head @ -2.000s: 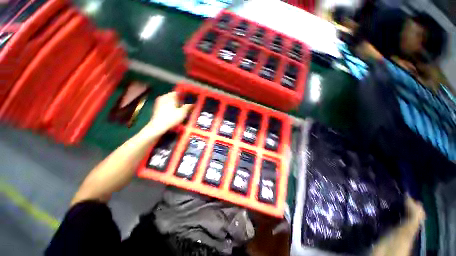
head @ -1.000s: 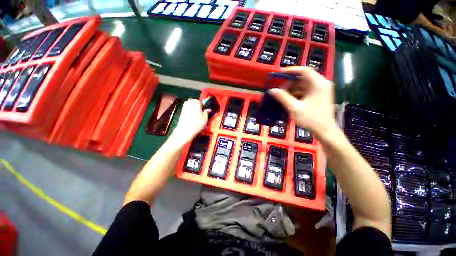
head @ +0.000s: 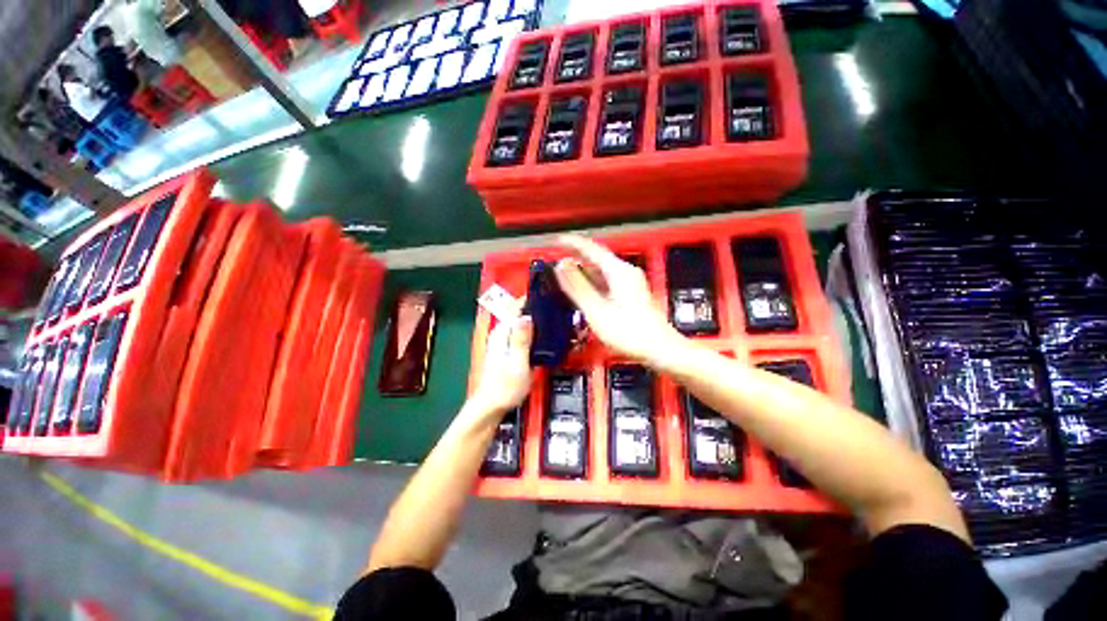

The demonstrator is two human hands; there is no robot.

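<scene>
My left hand [head: 504, 364] holds a dark handset with a dark blue back cover [head: 551, 318] over the upper-left part of the red foam tray [head: 656, 490]. My right hand [head: 617, 297] is on the same piece from its right side, fingers at its top. How far the cover is seated cannot be told. A small white label [head: 499, 303] with red marks lies at the tray's upper-left pocket. Open-backed handsets [head: 633, 422] with white label patches sit in the other visible pockets; my right forearm hides part of the tray.
A blister tray of dark covers [head: 989, 388] lies at the right. A stack of filled foam trays [head: 643, 180] stands beyond the work tray. More foam trays [head: 231, 352] stand tilted at the left. A dark reddish smartphone [head: 408, 343] lies beside the work tray. People sit far upper left.
Both hands have come together on one handset and cover at the tray's upper left; my right hand moved left and down. The view has shifted, and the white label now shows.
</scene>
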